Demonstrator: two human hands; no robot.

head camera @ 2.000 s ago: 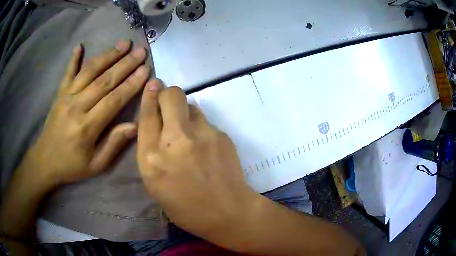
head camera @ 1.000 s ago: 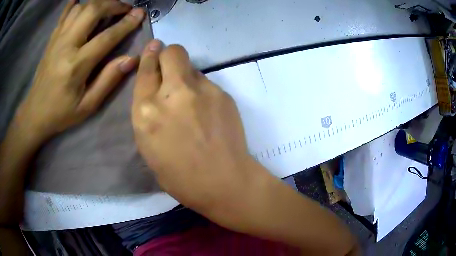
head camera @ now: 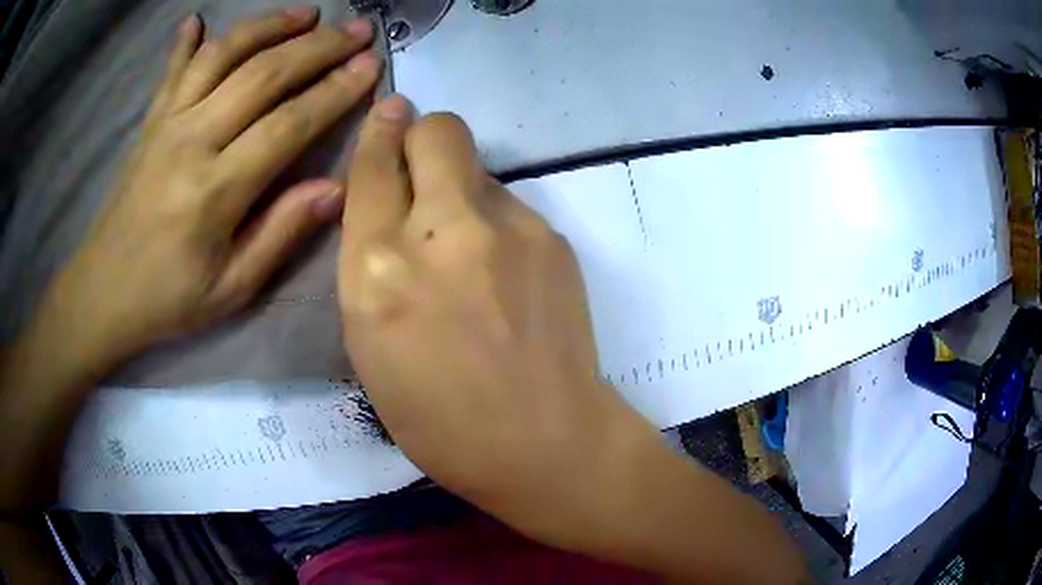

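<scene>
The grey-brown garment piece [head camera: 274,343] lies on the white table and machine bed at the left. My left hand [head camera: 217,183] lies flat on it with fingers spread and tips near the presser foot. My right hand [head camera: 469,286] pinches the cloth's right edge between thumb and index finger, just below the needle plate. The shiny round needle plate [head camera: 414,18] shows at the top, partly cut off. The presser foot at the top edge is small and hard to make out.
The pale machine bed [head camera: 640,69] meets the white table with a printed ruler scale [head camera: 823,229] along a dark gap. A yellow-brown parts tray [head camera: 1020,206] stands far right. White sheets [head camera: 903,457] and a blue object [head camera: 943,366] lie below the table edge.
The cloth has moved up toward the needle, and its lower edge now uncovers the ruler strip at lower left. My left hand has spread flat again after being bunched nearer the foot.
</scene>
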